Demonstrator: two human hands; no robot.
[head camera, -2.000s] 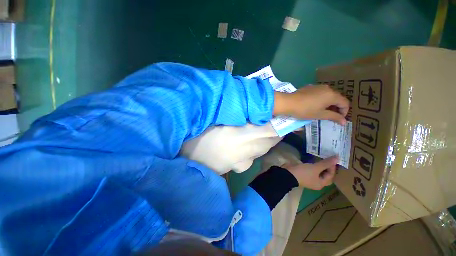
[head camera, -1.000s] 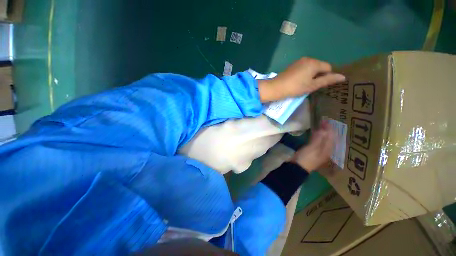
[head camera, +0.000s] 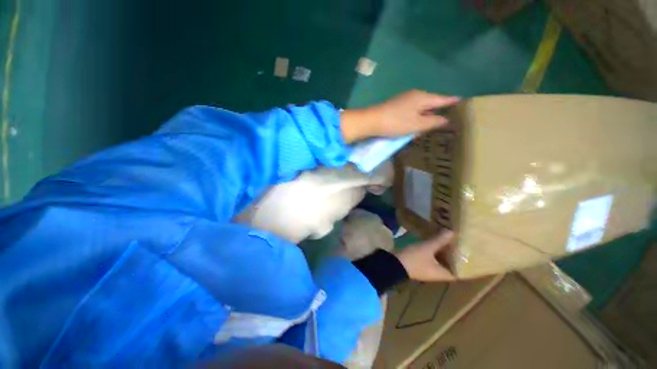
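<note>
A taped brown carton (head camera: 540, 144) stands tilted in front of me. A white label (head camera: 418, 193) lies on its near printed side, and another white label (head camera: 590, 223) is on the large taped face. My left hand (head camera: 410, 115) grips the carton's near upper corner. A pale blue-white label strip (head camera: 380, 150) hangs beneath this hand; whether its fingers also pinch it is hidden. My right hand (head camera: 428, 259) holds the carton's near lower corner, with its thumb on the printed side. The image is slightly blurred.
Another brown carton (head camera: 475, 335) with a black diamond frame lies below the held one. More brown cartons (head camera: 619, 43) are at the upper right. Small paper pieces (head camera: 301, 73) and a yellow line (head camera: 542, 54) are on the green floor.
The hands have moved from the near label to the carton's two near corners. The carton has turned, its large face now shows more, and the second label has come into view.
</note>
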